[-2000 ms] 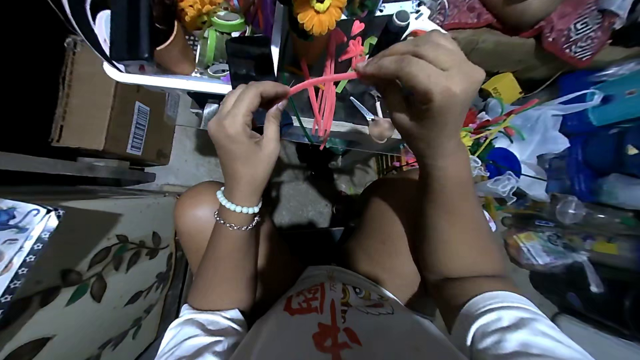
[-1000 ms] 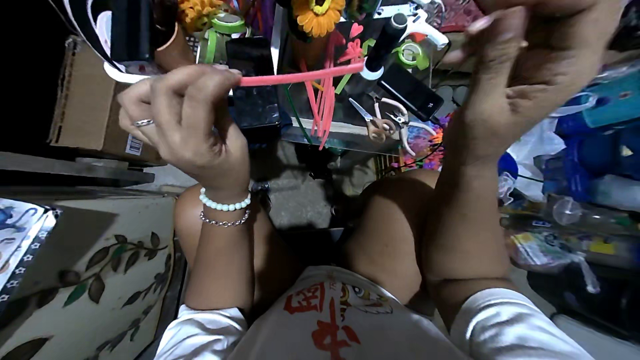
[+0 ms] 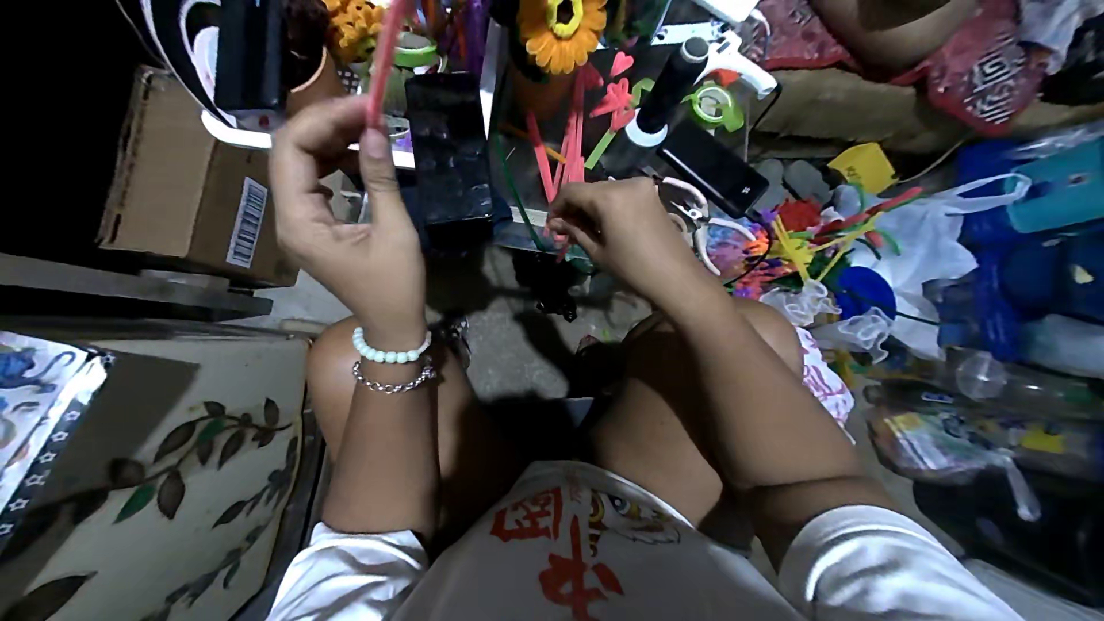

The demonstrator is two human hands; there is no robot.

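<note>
Between its thumb and fingers, my left hand holds a pink pipe cleaner pointing upward, its top cut off by the frame edge. My right hand is at the near edge of the dark tabletop, its fingertips on the lower ends of several loose pink pipe cleaners. Above these lie small pink looped shapes, one of them heart-shaped. An orange flower with a yellow centre stands in a pot behind them. White-handled pliers lie partly hidden just right of my right hand.
A black phone, a dark cylinder with a white end, a green tape roll and a white glue gun are on the right. A black wrapped block stands left. Beyond are a cardboard box and colourful pipe cleaners.
My left hand still holds a pink pipe cleaner, which has swung from roughly level to upright. My right hand has come down from the upper right to the loose pink pipe cleaners.
</note>
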